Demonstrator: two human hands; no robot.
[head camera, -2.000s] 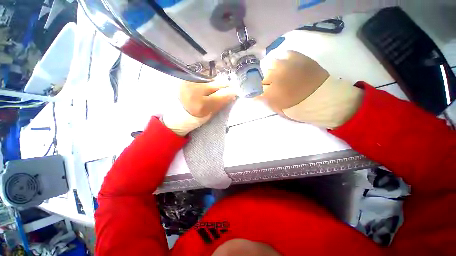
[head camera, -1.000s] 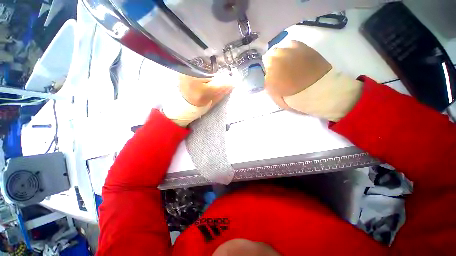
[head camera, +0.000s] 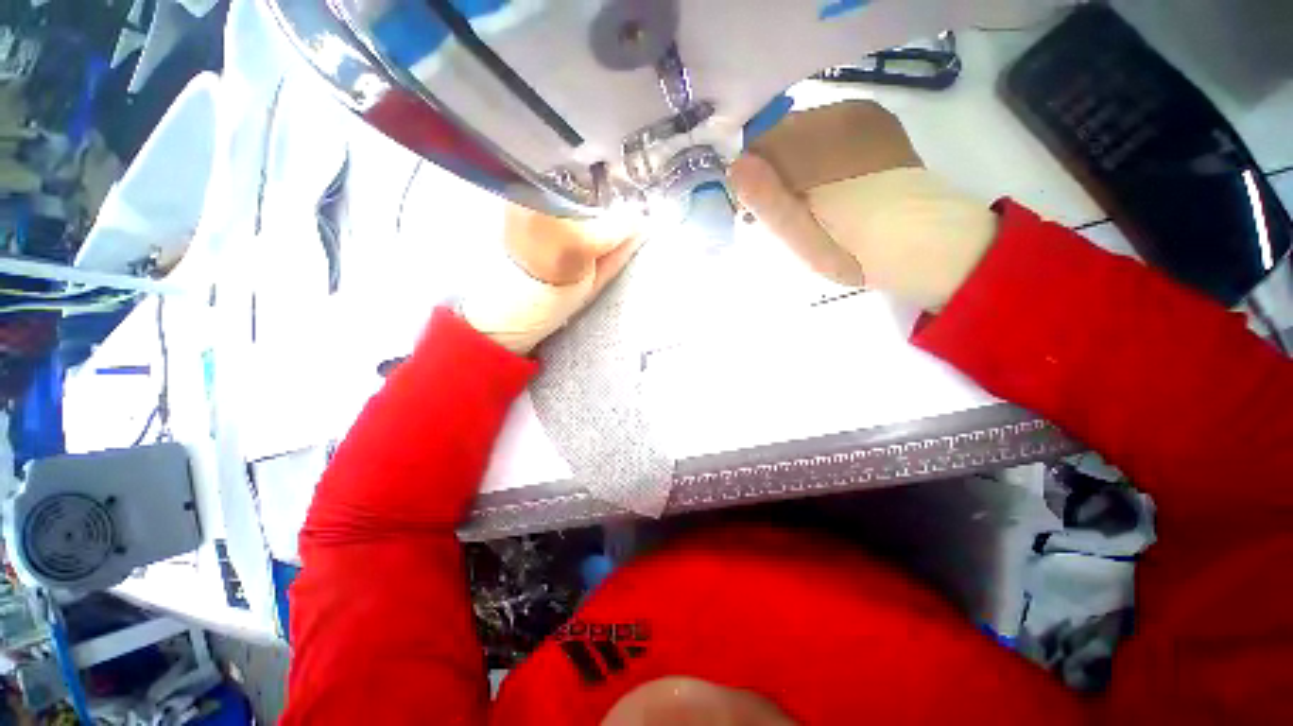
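A light grey fabric piece (head camera: 603, 404) runs from the needle area down over the table's front edge. My left hand (head camera: 556, 263) holds its upper part just left of the needle, partly washed out by glare. My right hand (head camera: 823, 177) is right of the grey cylindrical attachment (head camera: 705, 203), under the sewing machine head (head camera: 766, 50). Whether its fingers hold fabric is hidden by the hand and glare. The presser foot area is overexposed.
A black smartphone (head camera: 1134, 149) lies at the right. Dark thread snips (head camera: 908, 64) lie behind my right hand. A measuring tape (head camera: 865, 461) lines the near table edge. A grey-white fan-like unit (head camera: 107, 518) stands at the left.
The fabric's lower end has shifted slightly right and up. My right hand has moved slightly up and left, with its thumb side now showing more. My left hand stays beside the needle.
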